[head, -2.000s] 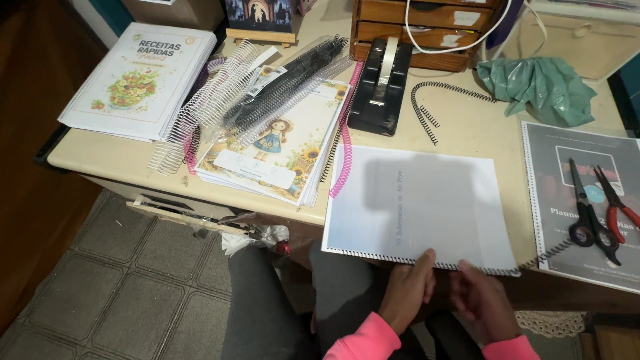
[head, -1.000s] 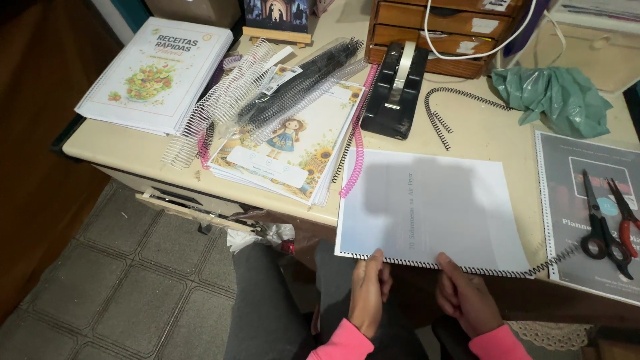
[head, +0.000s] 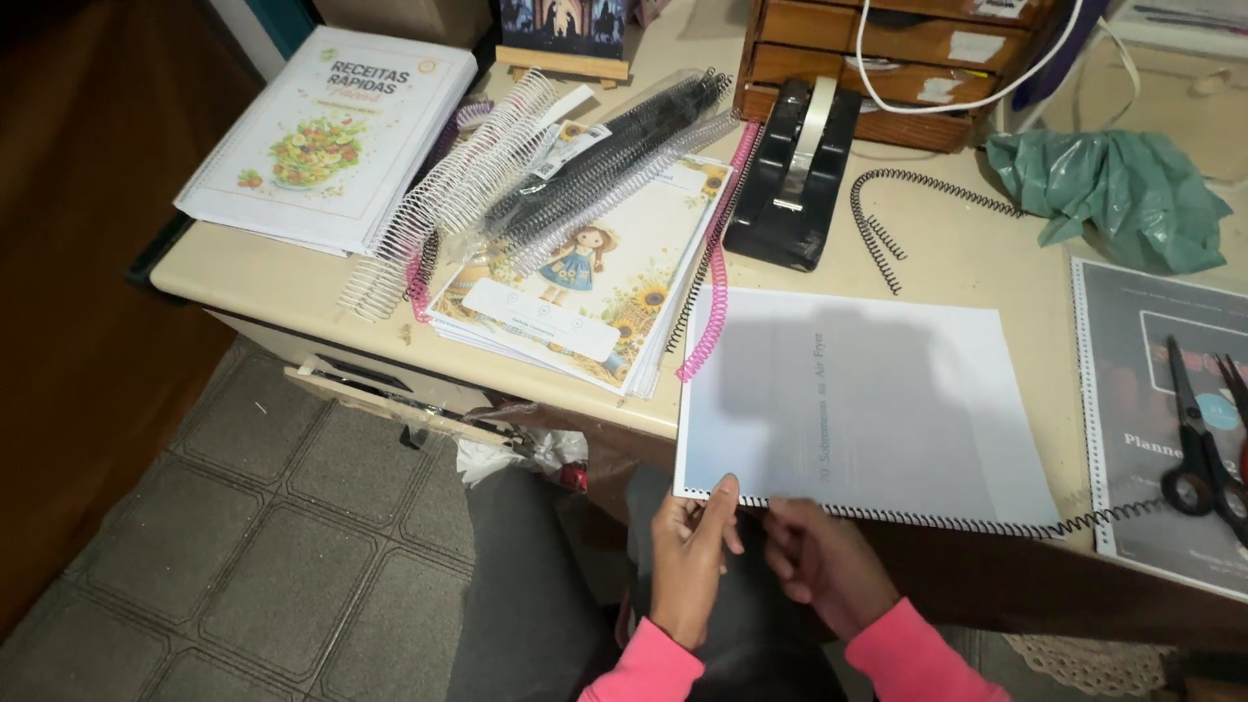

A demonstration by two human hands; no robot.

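A stack of white punched sheets (head: 877, 409) lies at the desk's front edge, its punched side toward me. A black plastic binding coil (head: 936, 519) runs through most of the holes and trails off to the right. My left hand (head: 694, 556) pinches the left end of the punched edge, thumb on top, where the holes show no coil. Just to its right my right hand (head: 824, 556), slightly blurred, has its fingertips at the coil; whether they grip it cannot be told. A pink coil (head: 717, 312) overlaps the sheets' upper left corner.
Printed sheets (head: 585, 292) with bagged coils (head: 624, 146) lie left of a tape dispenser (head: 795, 175). Further left is a recipe booklet (head: 322, 146). Scissors (head: 1199, 439) rest on a bound planner (head: 1121, 390) at right. Behind are a green plastic bag (head: 1121, 195) and wooden drawers (head: 877, 58).
Both hands have moved left along the punched edge. The coil now reaches further left through the holes than two seconds ago.
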